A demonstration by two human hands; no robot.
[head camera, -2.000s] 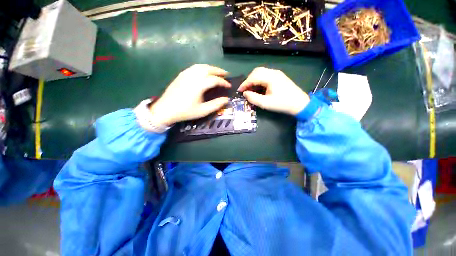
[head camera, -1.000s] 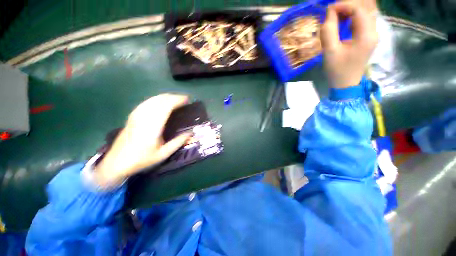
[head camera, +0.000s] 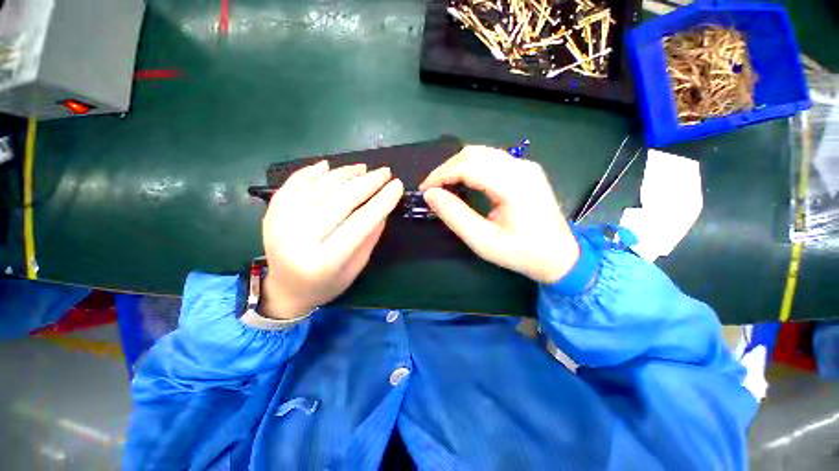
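Note:
The phone body is mostly hidden under my hands; a narrow dark strip with small bright parts shows between them, and a dark end sticks out left of my left hand. The black pad lies behind and under it. My left hand lies over the phone body, fingers together, holding it. My right hand pinches thumb and forefinger at the phone's right end. Whether a small part is between these fingertips cannot be made out.
At the back are a black tray of gold strips and a blue bin of tan strips. Tweezers and white paper lie right. Small blue pieces lie behind my right hand. A grey-white box stands left.
My right hand has come back from over the blue bin to the phone body. The phone's circuitry is now mostly covered and the body looks tilted up. The camera view has shifted.

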